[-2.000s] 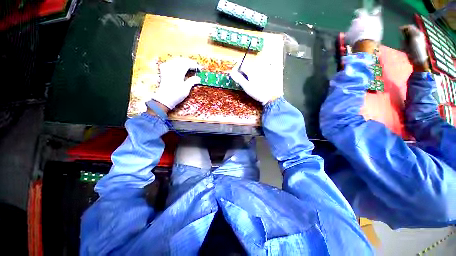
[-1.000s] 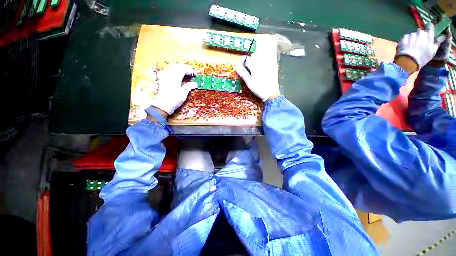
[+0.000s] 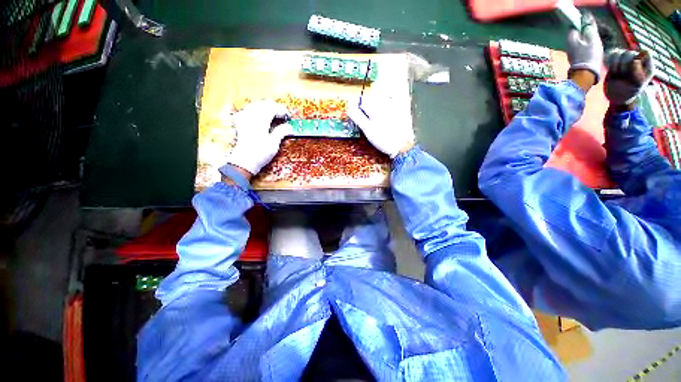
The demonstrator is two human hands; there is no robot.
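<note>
A green circuit board strip [image 3: 321, 127] lies level over the tan work pad [image 3: 228, 71], above reddish-brown debris [image 3: 321, 160]. My left hand [image 3: 257, 138], in a white glove, grips its left end. My right hand [image 3: 384, 127], also gloved, is at its right end, with a thin dark stick [image 3: 364, 83] pointing up past the fingers. A second board strip [image 3: 340, 68] lies on the pad's far edge. A third, paler strip [image 3: 343, 31] lies beyond the pad.
Clear tape [image 3: 429, 72] is at the pad's far right corner. A neighbour's gloved hands [image 3: 586, 46] work over a red mat [image 3: 579, 160] with boards in rows. A black bin [image 3: 112, 313] with red sheets [image 3: 160, 239] is low left. More boards on red stand far left.
The held board looks tilted and narrower than before, and my right hand is back at its end. The neighbour's hands have moved, and a red sheet shows at the top right.
</note>
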